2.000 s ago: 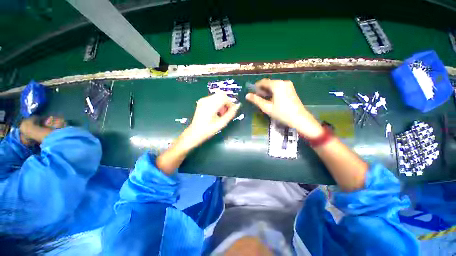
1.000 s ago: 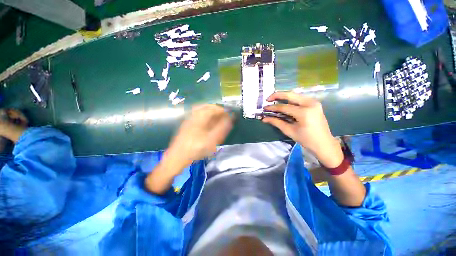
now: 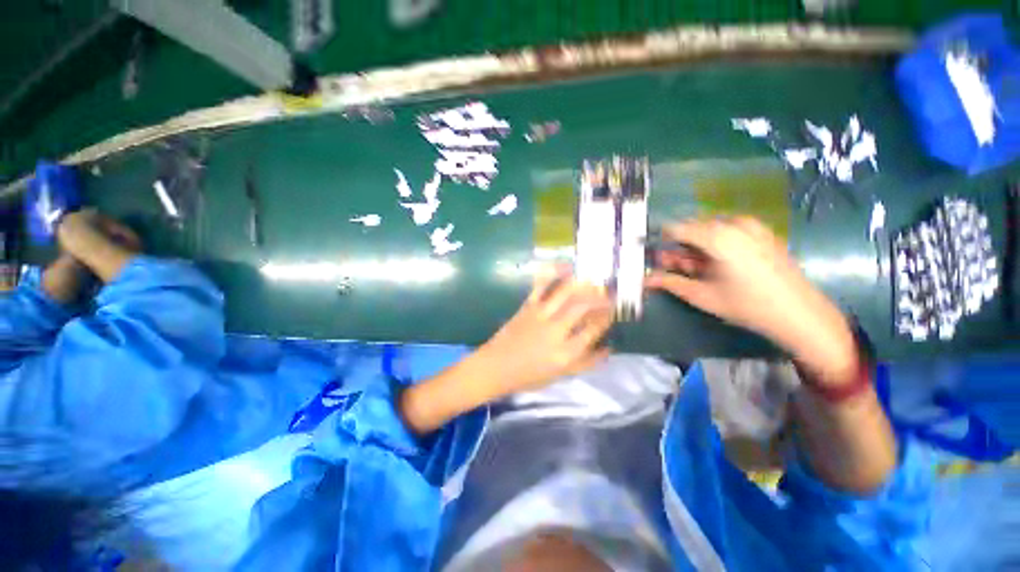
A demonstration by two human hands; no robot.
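A palm-length phone board [image 3: 597, 239] lies upright in view on the green bench, its top dark with components, its lower part white with a dark central strip. My left hand [image 3: 556, 330] is at its lower left edge, fingers bent and touching it. My right hand [image 3: 733, 268] is just right of the board, slightly blurred, with thumb and fingers closed on a dark slim hand tool [image 3: 680, 260]. The tool's tip is too blurred to place exactly.
Black-and-white strips [image 3: 468, 143] and loose white tabs [image 3: 423, 203] lie left of the board. More white tabs [image 3: 841, 151], checkered stacked parts [image 3: 945, 268] and a blue bin [image 3: 934, 106] are right. Yellow tape [image 3: 733, 199] is behind. A person's hands [image 3: 95, 244] are far left.
My left hand has moved right onto the board's lower left edge. My right hand has moved up and back from the board's bottom end. The camera view has shifted.
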